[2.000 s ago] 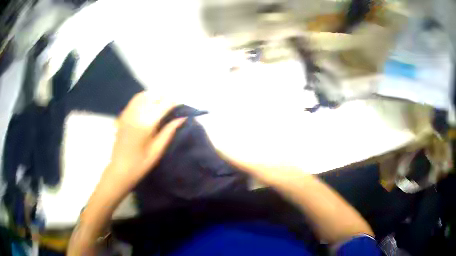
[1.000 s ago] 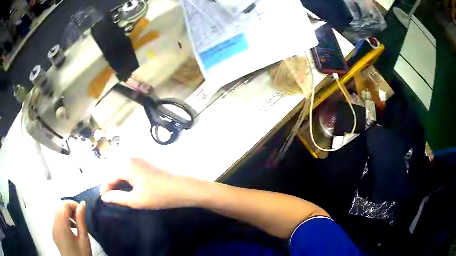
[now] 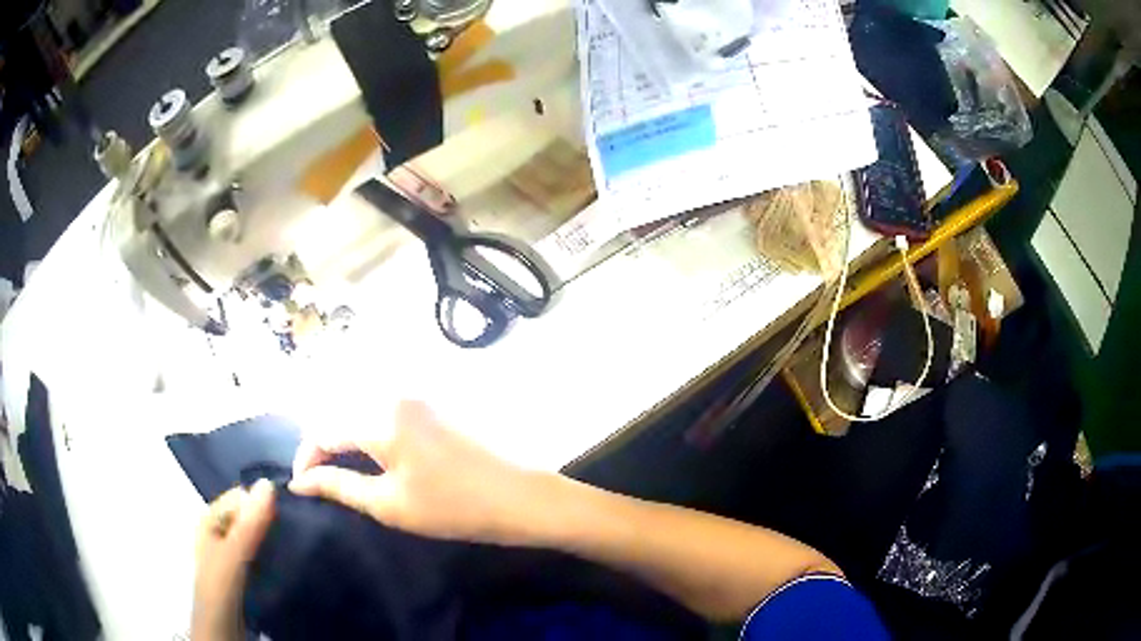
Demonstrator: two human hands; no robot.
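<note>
A dark cloth panel (image 3: 338,551) hangs over the front edge of the white table, and an angular dark piece (image 3: 232,453) lies beyond my fingertips. My left hand (image 3: 232,538) pinches the cloth edge between thumb and finger, partly cut off by the bottom of the picture. My right hand (image 3: 388,473) pinches the same edge close beside it. The fingertips of both hands nearly touch. The sewing machine's needle area (image 3: 282,307) is beyond the hands, in glare; the needle cannot be made out.
Black-handled scissors (image 3: 482,282) lie right of the machine head (image 3: 169,225). A paper sheet with a light-blue block (image 3: 801,113) lies behind them. A phone (image 3: 891,175) with a white cable (image 3: 828,363) is by the yellow edge (image 3: 932,251). Thread spools (image 3: 172,115) stand at upper left.
The view has swung right since the first frame, bringing scissors, paper and phone into clear view. Over the last second, the angular dark piece has come into fuller view beyond the hands, which still pinch the cloth.
</note>
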